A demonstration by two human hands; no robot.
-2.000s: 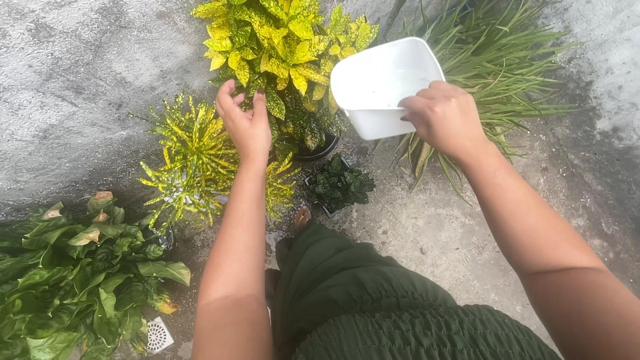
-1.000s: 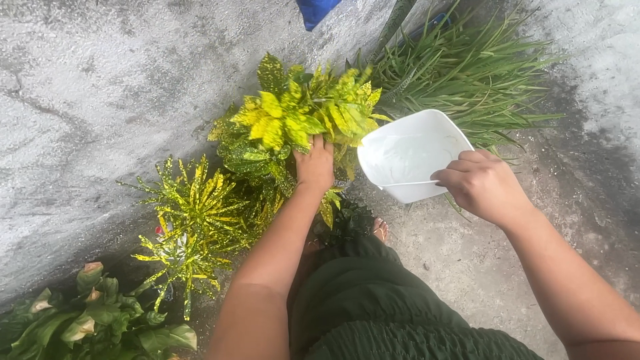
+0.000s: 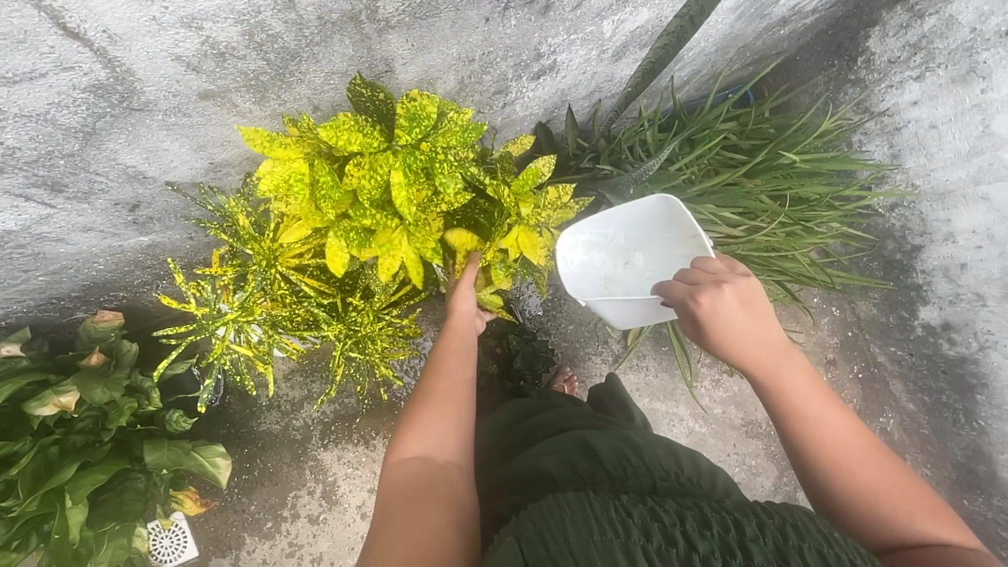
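My right hand (image 3: 720, 311) grips the near rim of a white plastic tub (image 3: 630, 248), tilted so its inside shows; it looks wet, and how much it holds I cannot tell. My left hand (image 3: 466, 298) is among the lower leaves of a yellow-spotted croton (image 3: 386, 173), its thumb against a leaf and its other fingers partly hidden. Whether it grips the stem or a leaf does not show. A narrow-leaved spotted croton (image 3: 260, 291) grows to the left of this hand, and a small dark-leaved plant (image 3: 524, 354) lies just below it.
A rough grey wall (image 3: 157, 102) rises behind the plants. Long grassy leaves (image 3: 772, 189) spread at right, near a snake plant leaf (image 3: 661, 59). A broad-leaved plant (image 3: 87, 441) and a white drain cover (image 3: 172, 542) are at lower left. My foot (image 3: 564, 381) shows on the concrete floor.
My left hand, apart from the croton's centre with fingers spread two seconds ago, has reached in among its leaves. The tub remains in my right hand. The view has shifted.
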